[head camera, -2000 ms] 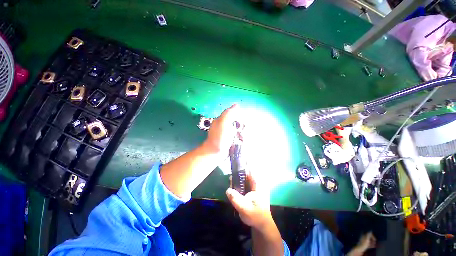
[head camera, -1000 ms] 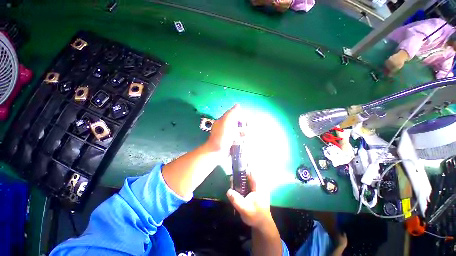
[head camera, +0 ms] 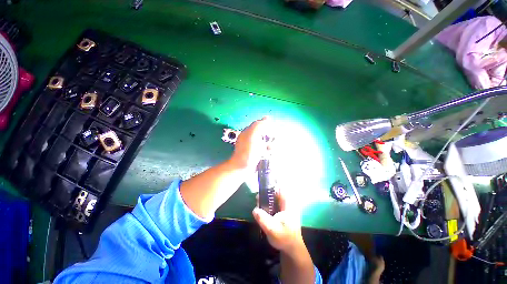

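My left hand is in the lamp's white glare, its fingertips at a small unit whose shape is washed out. My right hand is below it, gripping a black ribbed screwdriver handle that points up towards the unit. The screwdriver's tip is lost in the glare. A small square housing with a dark round centre lies on the green bench just left of my left hand.
A black blister tray with gold-framed and black housings is at left. A gooseneck lamp reaches in from the right. Round dark parts, a pale stick, red-handled pliers and cables lie at right. A pink fan is at the left edge.
Small parts on the far bench have shifted rightwards. The pink-sleeved person's hand at upper right, seen one second ago, is out of sight. My hands hold nearly the same pose.
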